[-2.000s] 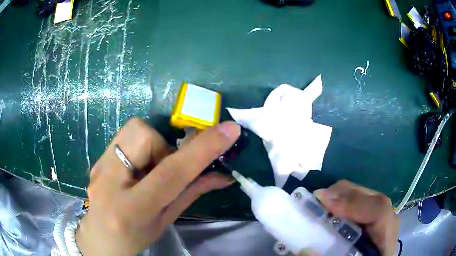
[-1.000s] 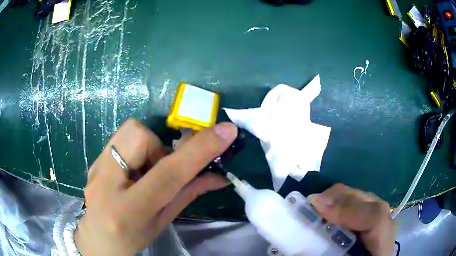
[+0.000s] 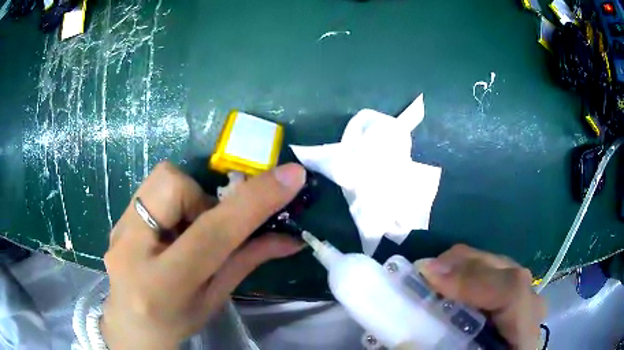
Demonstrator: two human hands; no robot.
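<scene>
My left hand (image 3: 185,256), with a ring on one finger, grips a small black housing (image 3: 282,217) between thumb and fingers; the fingers hide much of it. A battery (image 3: 250,141) with a silver-white face and yellow edges sits just beyond my fingers, beside the housing. My right hand (image 3: 482,284), cut off by the bottom edge, holds a milky-white glue syringe (image 3: 373,294) with a clear screwed bracket. Its pale needle (image 3: 311,240) points up-left at the housing, with the tip at or very near it. Whether glue is coming out cannot be told.
A white wipe (image 3: 386,171) lies on the green mat (image 3: 410,55), right of the housing. Clustered black units (image 3: 581,65) with yellow-white cells and a blue box (image 3: 612,27) with a red light are at upper right. A pale hose (image 3: 581,212) runs down the right. Another cell (image 3: 72,22) is at upper left.
The housing, battery, syringe and both hands have shifted left in view; the mat and wipe have shifted left too. Both grips are unchanged, and the needle stays close to the housing.
</scene>
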